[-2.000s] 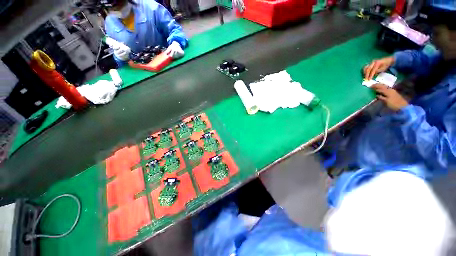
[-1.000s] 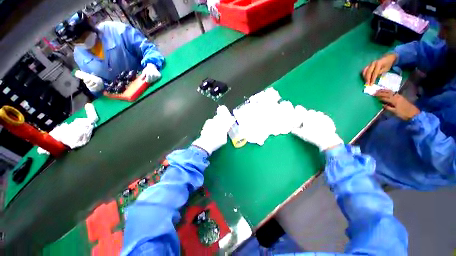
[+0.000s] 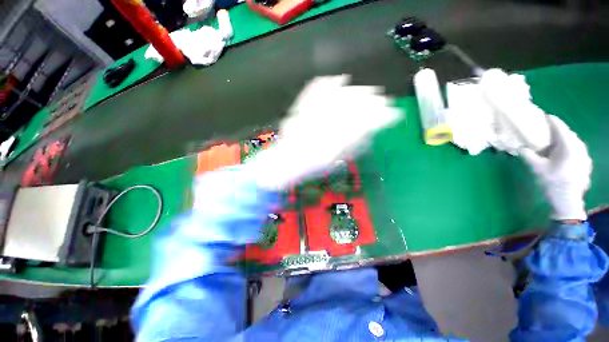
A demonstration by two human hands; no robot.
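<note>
My right hand, in a white glove, is closed around a whitish dispensing syringe, whose thin needle points up and left over the dark belt. My left hand, also gloved, is blurred above the tray; whether it holds anything cannot be told. The clear blister tray has red-orange liners. A green circuit board lies on a front liner, and another board lies left of it, partly behind my left sleeve. My left arm hides much of the tray.
A spare barrel with a yellow end stands out beside a crumpled white cloth. A larger circuit board sits on the dark belt. A grey-white box with a looped cable is at left. A red post rises across the belt.
The view has turned left. My left hand has let go of the spare barrel and moved left over the tray. My right hand has lifted the syringe from the cloth area.
</note>
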